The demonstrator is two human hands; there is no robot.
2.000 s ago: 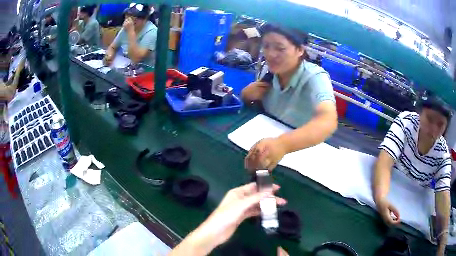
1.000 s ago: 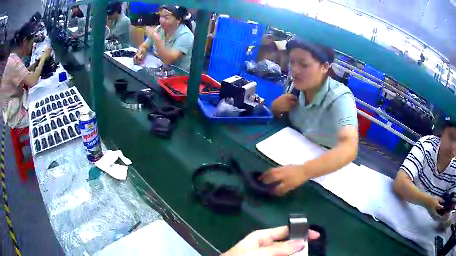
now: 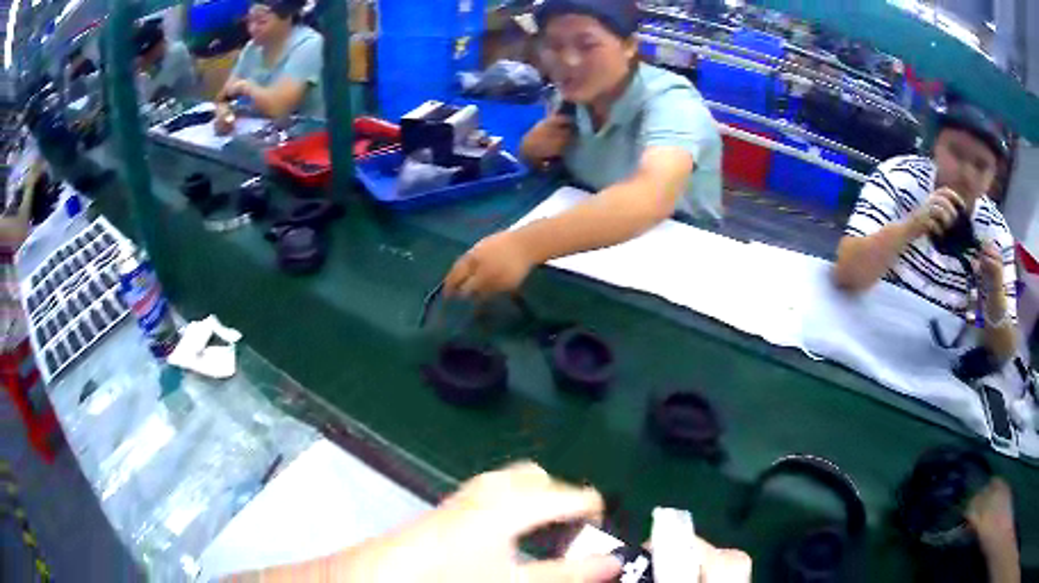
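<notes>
My left hand reaches in from the bottom left. Its fingers are closed on a small black-and-white piece, perhaps a headband end. Beside it, fingertips that look like my right hand hold a short silver-white strip upright. The rest of that hand is cut off by the lower edge. Whether the strip and the small piece are joined cannot be told. Black ear cups lie on the green belt beyond my hands. A headset with a curved band lies to the right.
A worker's hand reaches over the belt to a headset. Another hand touches a headset at lower right. A spray can, white cloth and parts tray stand left. A blue bin lies across the belt.
The view has shifted. My left hand now holds the small piece, and the strip is beside it at the fingertips. The opposite worker's hand has lifted a headset's band.
</notes>
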